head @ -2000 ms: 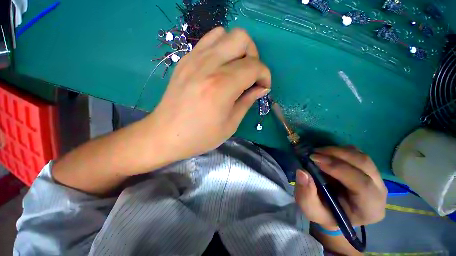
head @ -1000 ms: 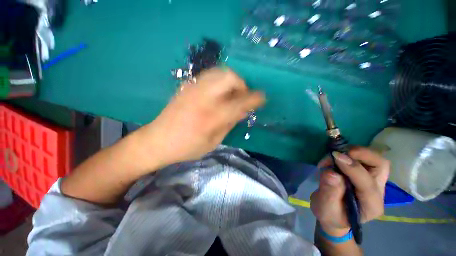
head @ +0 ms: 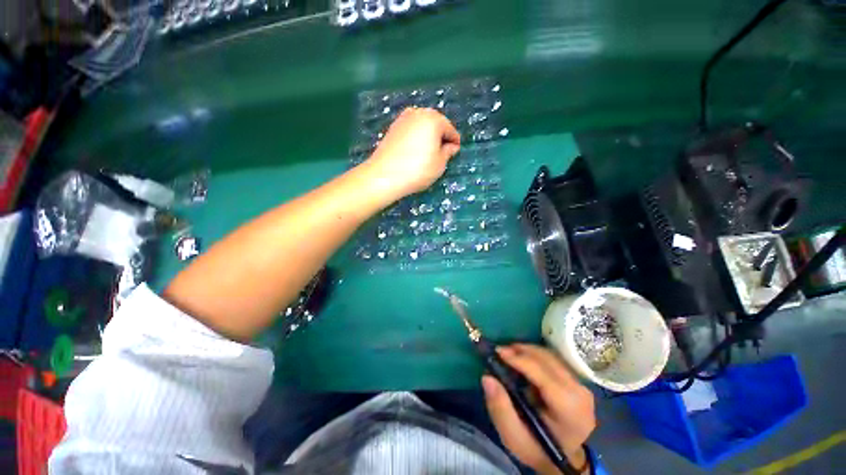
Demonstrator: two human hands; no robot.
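My left hand (head: 415,153) reaches over the upper part of the clear blister tray (head: 434,264), its fingers bent together; whether it holds a board is hidden. Rows of small circuit boards with white dots (head: 449,223) lie in the tray. My right hand (head: 543,404) is closed on the black handle of the soldering iron (head: 508,376), below the tray. The iron's tip points up and left, near a short whitish strip. A dark pile of wired components (head: 306,299) lies left of the tray, partly behind my left forearm.
An off-white waste pot (head: 652,339) with scraps stands right of the iron. Behind it are a black fume extractor fan (head: 549,237) and dark soldering equipment with cables. A blue bin (head: 714,445) is below right. Plastic bags (head: 67,215) and green-centred reels lie left.
The view has widened and shifted, showing the whole tray. My left hand has moved from beside the component pile to over the tray. The small board seen below its fingers no longer shows there.
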